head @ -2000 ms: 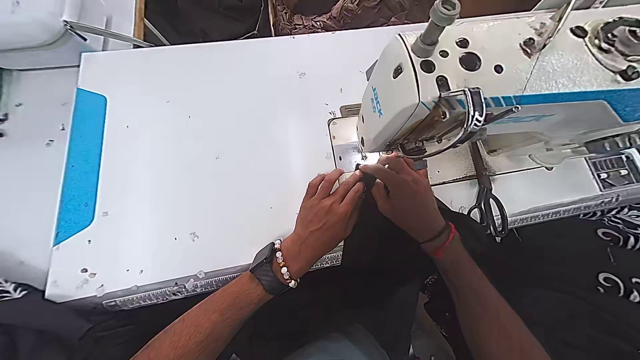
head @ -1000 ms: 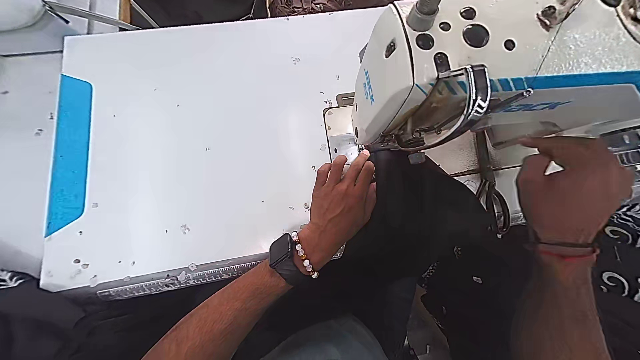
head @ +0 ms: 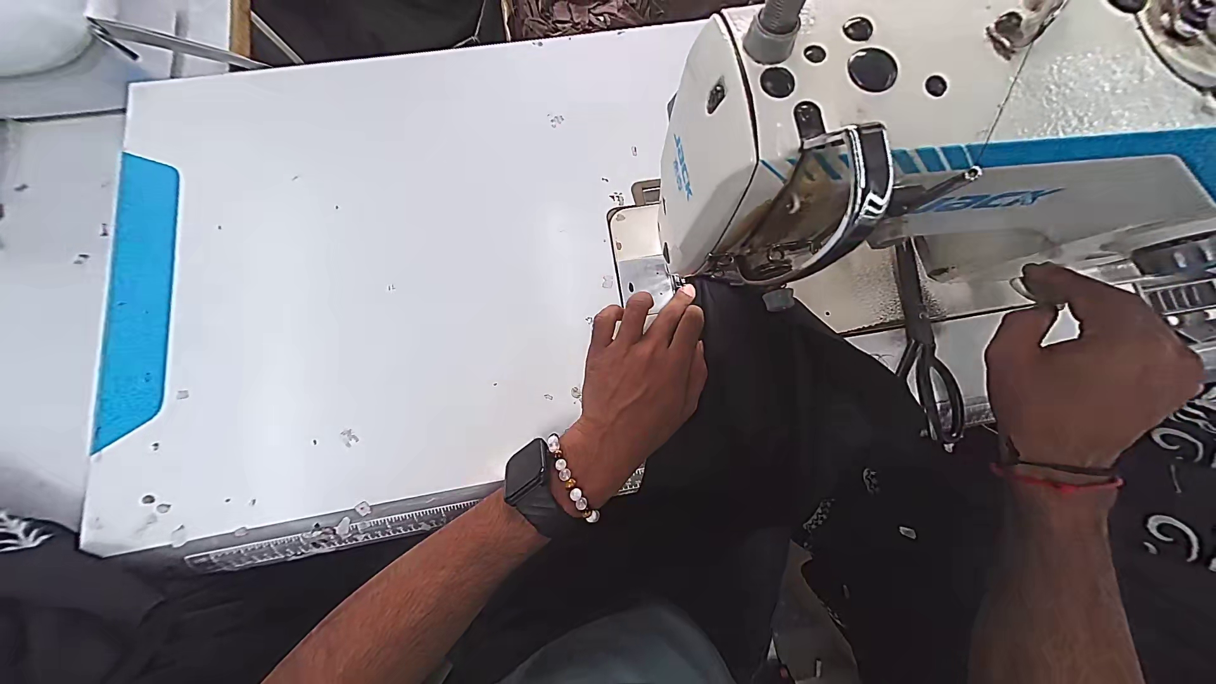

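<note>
A white and blue Jack sewing machine fills the upper right. Black fabric runs from its needle area down over my lap. My left hand lies palm down at the fabric's left edge, its fingertips by the presser foot and the metal needle plate. Off to the right, below the machine arm, my right hand is raised with thumb and index finger curled together; whether something thin is between them I cannot tell. Black-handled scissors lie between the fabric and my right hand.
The white sewing table bears lint and thread scraps. A measuring scale runs along its front edge. A black patterned strap loops from the machine head. Patterned black cloth lies at the right edge.
Two seconds ago both hands were together at the needle area. My right hand has since moved away to the right; my left hand has stayed by the presser foot.
</note>
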